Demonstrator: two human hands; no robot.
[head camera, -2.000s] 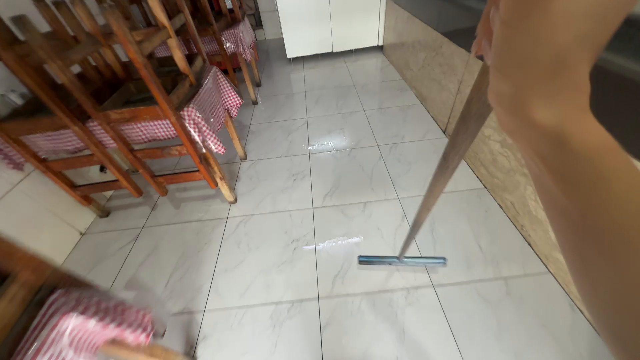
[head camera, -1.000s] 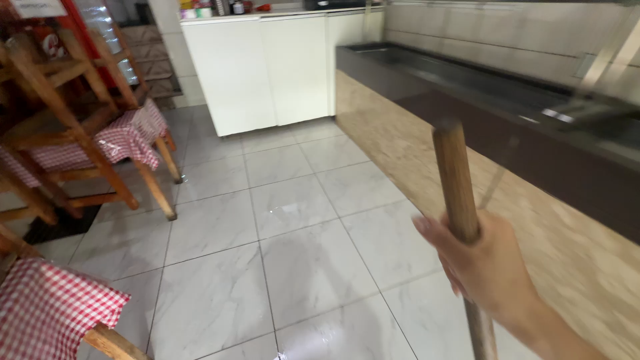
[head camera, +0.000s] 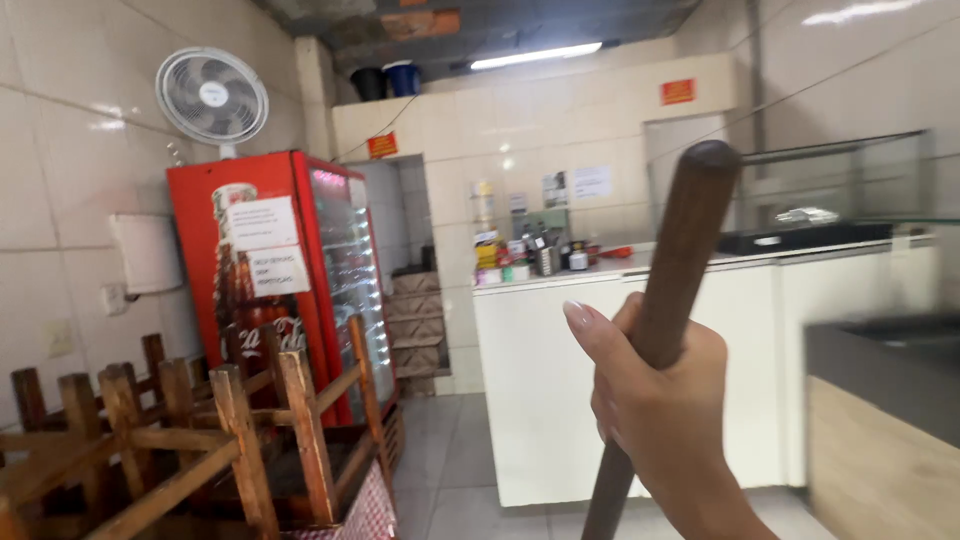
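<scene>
My right hand (head camera: 664, 397) is wrapped around a dark wooden pole handle (head camera: 686, 247), right of centre. The pole leans, its rounded top end up and to the right and its lower part running out at the bottom edge. The head of the tool is outside the view. Behind the hand stands a white counter cabinet (head camera: 547, 375), and the fist does not appear to touch it. My left hand is not in view.
Upturned wooden chairs (head camera: 244, 457) rest on a table with a red checkered cloth (head camera: 371, 510) at left. Behind them stand a red drinks fridge (head camera: 247, 315) and steps (head camera: 416, 330). A dark-topped stone-faced counter (head camera: 877, 450) lines the right.
The view has swung up from the floor to the room. Two seconds ago the squeegee's blade showed on the tiles; now only the pole shows, still in my right hand.
</scene>
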